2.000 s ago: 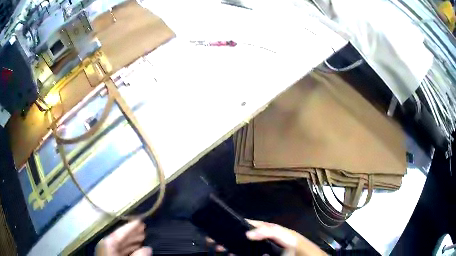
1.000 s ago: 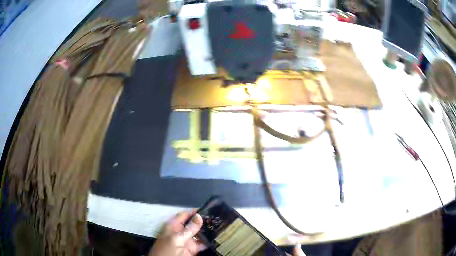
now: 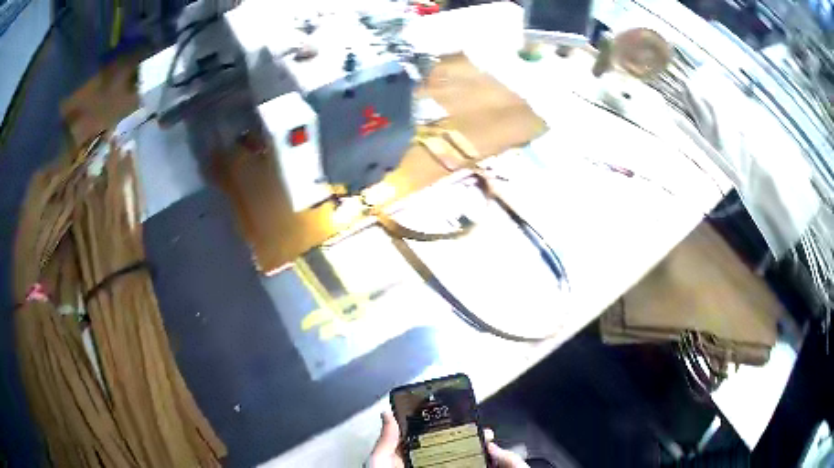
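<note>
A phone (image 3: 441,422) with a lit screen is held upright at the bottom centre. My left hand (image 3: 388,442) grips its left edge, and my right hand (image 3: 503,454) is at its right edge; both are cut off by the picture's bottom. Beyond, a brown bag panel (image 3: 494,110) lies under the head of the pattern sewing machine (image 3: 366,128). A brown handle strap (image 3: 430,283) loops from the panel towards me over the white table. The positioning template (image 3: 357,343) with yellow tape lies in front of the panel.
Strap bundles (image 3: 128,320) lie at left. Finished panels with handles (image 3: 700,297) are stacked on a side stand at right. Snips (image 3: 622,171) lie on the white table (image 3: 599,233). A round beige fan (image 3: 643,53) and a control screen (image 3: 560,16) stand at the back.
The view has swung right since one second ago, bringing the side stack back into sight. The phone is now upright with its screen lit. The bag panel and strap look unmoved on the table.
</note>
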